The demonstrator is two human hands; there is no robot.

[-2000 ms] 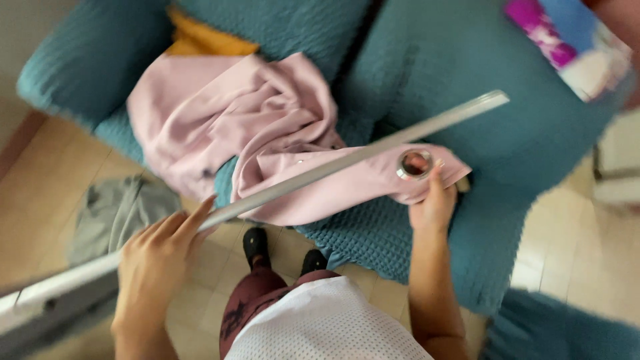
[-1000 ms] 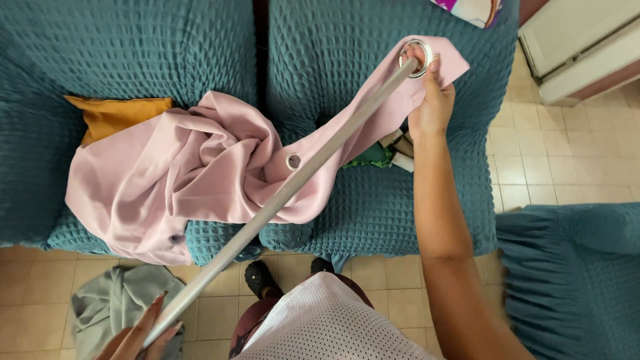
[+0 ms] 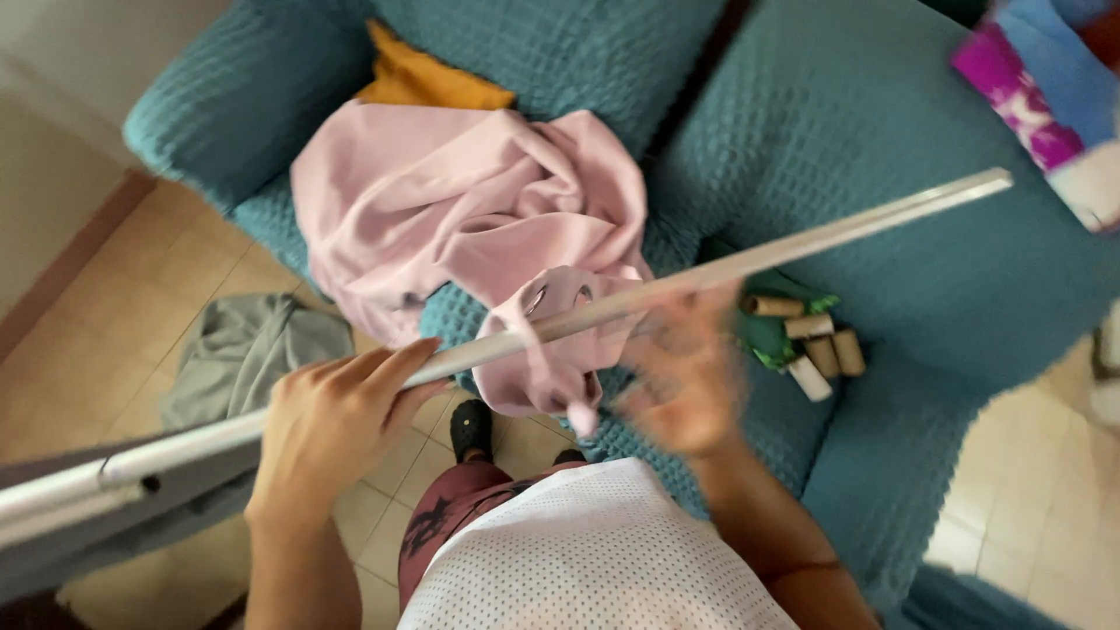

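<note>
My left hand (image 3: 337, 429) grips a long pale metal curtain rod (image 3: 770, 254), which runs from the lower left to the upper right. My right hand (image 3: 687, 376) is blurred, its fingers spread just under the rod beside the pink fabric; whether it touches either is unclear. A pink grommet curtain (image 3: 472, 192) lies bunched on the teal sofa. Its header, with metal eyelets (image 3: 584, 296), hangs bunched around the middle of the rod, between my hands. How the rod passes through the eyelets is partly hidden.
The sofa's textured teal cover (image 3: 805, 114) surrounds the curtain. Cardboard tubes (image 3: 822, 354) lie on green material at right. A mustard cushion (image 3: 429, 79) is behind the curtain, grey cloth (image 3: 254, 350) on the floor, and colourful fabric (image 3: 1032, 105) at upper right.
My right hand has come off the eyelet it held a second ago and moved toward my body. The curtain header now bunches at the rod's middle. The view has turned.
</note>
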